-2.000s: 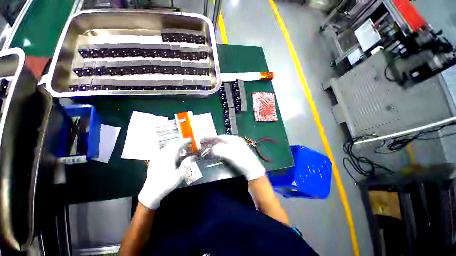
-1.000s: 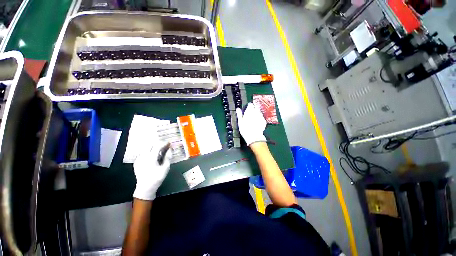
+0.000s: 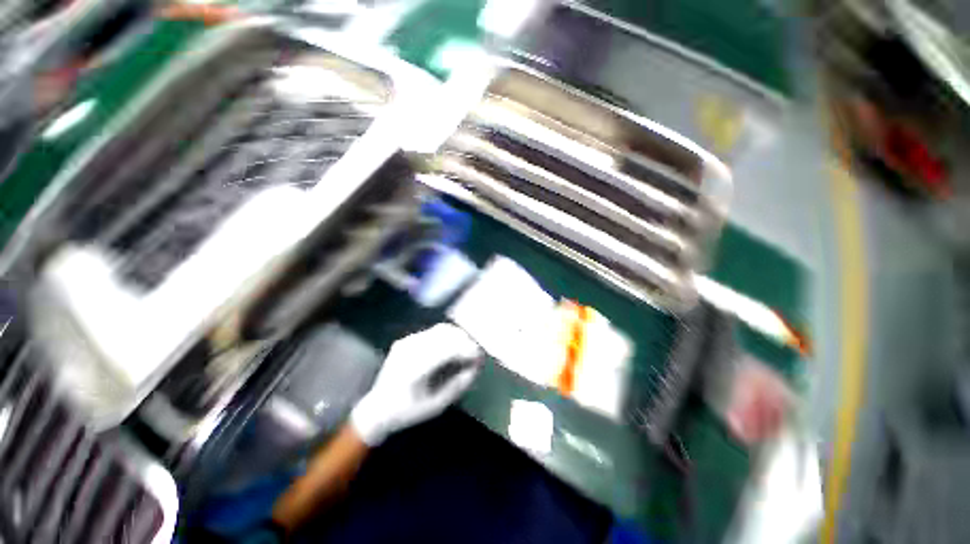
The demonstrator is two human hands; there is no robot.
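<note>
The frame is strongly blurred. My left hand point(image 3: 417, 385), in a white glove, holds a small dark electrical unit point(image 3: 445, 371) near the bench's front edge. My right hand point(image 3: 785, 491) is a white smear at the lower right, over the bench's right side; whether it holds anything cannot be told. The orange piece point(image 3: 572, 349) lies among the pale label sheets point(image 3: 604, 367). A small white card point(image 3: 531, 426) lies in front of them. A dark column of units point(image 3: 681, 367) stands to the right of the papers.
The metal tray point(image 3: 715, 183) with rows of units is at the back. Stacked trays point(image 3: 80, 303) fill the left side. The blue bin point(image 3: 445, 221) is between them. A white tube point(image 3: 745, 308) with an orange end and a reddish packet point(image 3: 757, 402) are at the right.
The view has swung left, bringing the stacked trays in. My left hand, still with the dark unit, has moved left, off the papers. My right hand has moved away from the unit column towards the lower right.
</note>
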